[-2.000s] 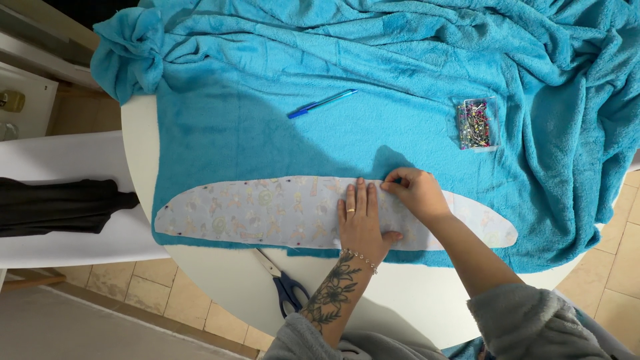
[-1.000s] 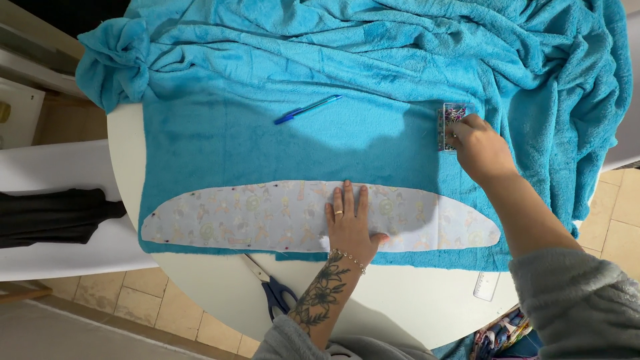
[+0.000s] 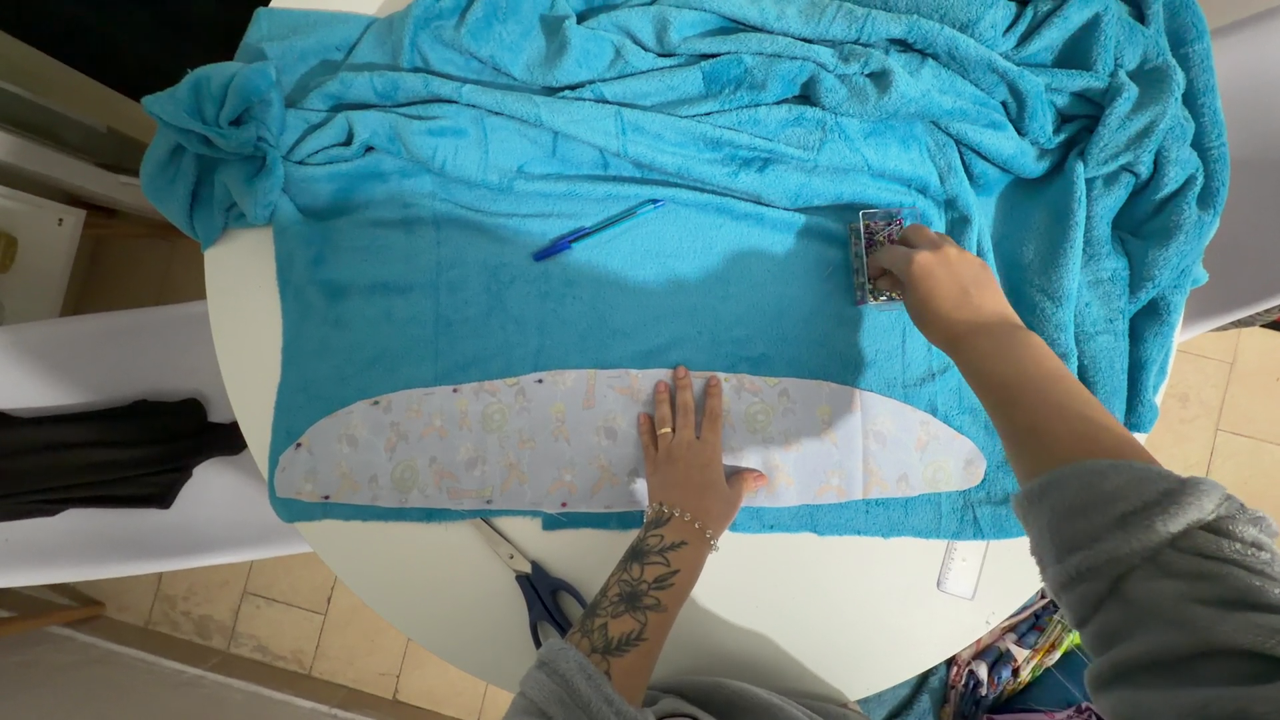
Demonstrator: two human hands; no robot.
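My left hand (image 3: 690, 455) lies flat, fingers spread, on a long crescent-shaped piece of pale printed fabric (image 3: 520, 440). Several pins stick in that piece near its edges, mostly toward the left. Under it lies blue plush fabric (image 3: 640, 320). My right hand (image 3: 940, 275) reaches with its fingertips into a clear plastic box of pins (image 3: 880, 235) on the plush; whether a pin is between the fingers is hidden.
A blue ballpoint pen (image 3: 598, 230) lies on the plush. Dark-handled scissors (image 3: 545, 598) and a clear ruler (image 3: 963, 568) rest on the white round table (image 3: 420, 600). Bunched plush covers the far side. Black cloth (image 3: 100, 455) lies on a white surface at left.
My right hand has gone from the printed fabric beside my left hand to the pin box, where it stays. My left hand remains on the fabric.
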